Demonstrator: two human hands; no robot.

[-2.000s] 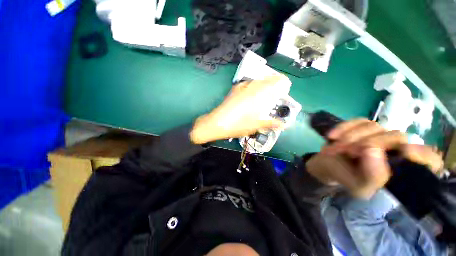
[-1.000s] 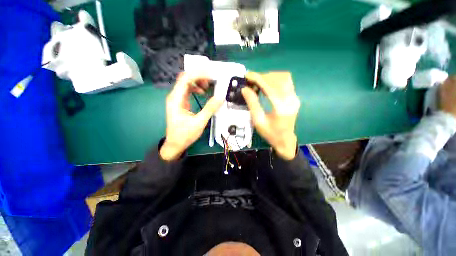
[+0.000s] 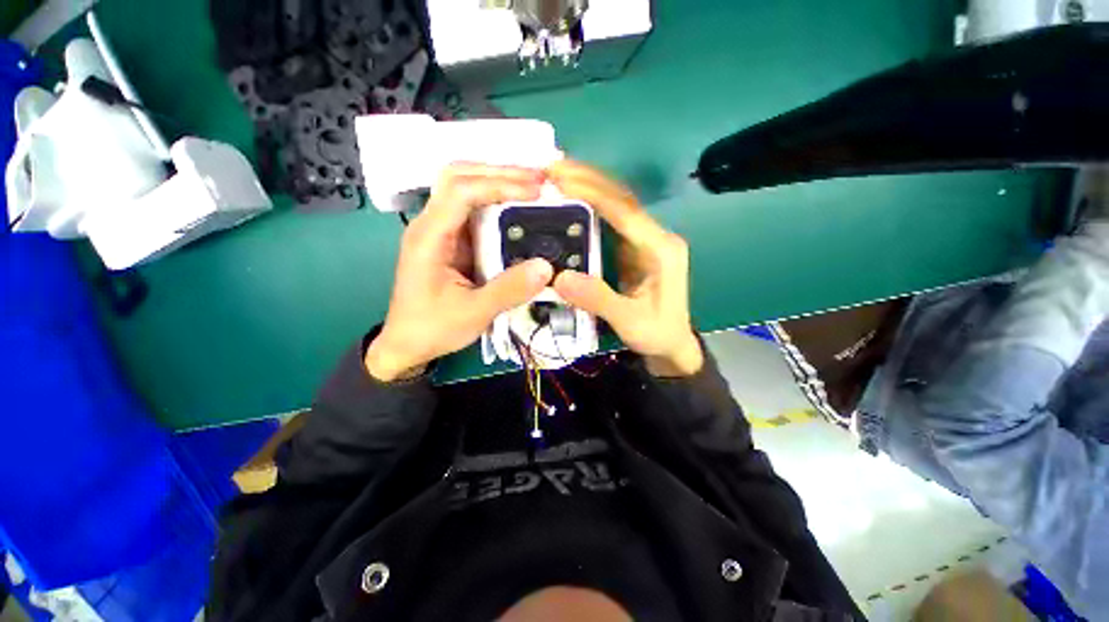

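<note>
A white camera housing (image 3: 487, 340) is held at the bench's front edge, its white mounting arm (image 3: 401, 158) towards the back left. A black front plate (image 3: 550, 226) with small round lamps sits on its face. My left hand (image 3: 456, 273) grips the left side, thumb on the plate. My right hand (image 3: 632, 280) grips the right side, thumb also on the plate. Thin red, yellow and black wires (image 3: 535, 386) with small white plugs hang from the housing's near end. The thumbs partly cover the plate's lower part.
A heap of black plates (image 3: 322, 140) lies back left, beside the screw feeder (image 3: 499, 51). A white camera unit (image 3: 122, 182) lies left, near blue plastic (image 3: 61, 352). The black electric screwdriver (image 3: 876, 116) hangs at right. Another person's sleeve (image 3: 985, 389) is at the right.
The screwdriver held in my right hand two seconds ago is out of it. The black plate, earlier fingered at the housing, now lies squarely on its face under both thumbs. The view has shifted.
</note>
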